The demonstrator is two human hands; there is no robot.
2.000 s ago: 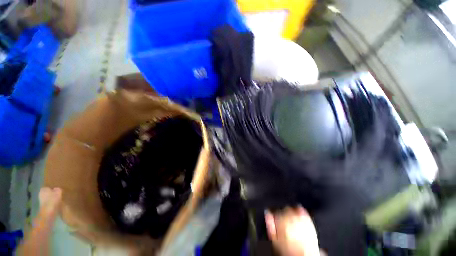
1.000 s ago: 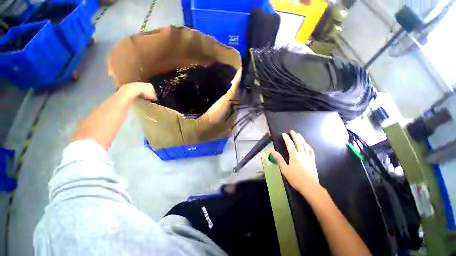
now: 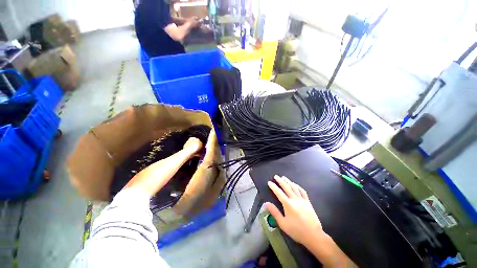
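Note:
A big open brown carton (image 3: 89, 154) stands at left with black cables (image 3: 133, 162) and small gold glints inside. My left hand (image 3: 193, 145) reaches into it at its right inner side; the fingers are partly hidden among the dark cables, so its grip cannot be told. My right hand (image 3: 295, 209) lies flat on the black board (image 3: 350, 220), fingers apart, holding nothing. A large looped bundle of black cables (image 3: 272, 137) lies at the far end of the board, with ends hanging over its left edge.
A blue crate (image 3: 180, 86) stands behind the carton, black cloth over its corner. A person (image 3: 154, 29) in dark clothes works beyond. More blue crates (image 3: 31, 131) are at far left. A green-handled tool (image 3: 351, 180) lies right of the board, beside pale green machine parts (image 3: 392, 167).
My left hand has moved from the carton's rim down into the carton. The view has tilted up, bringing the person into sight. My right hand stays on the board.

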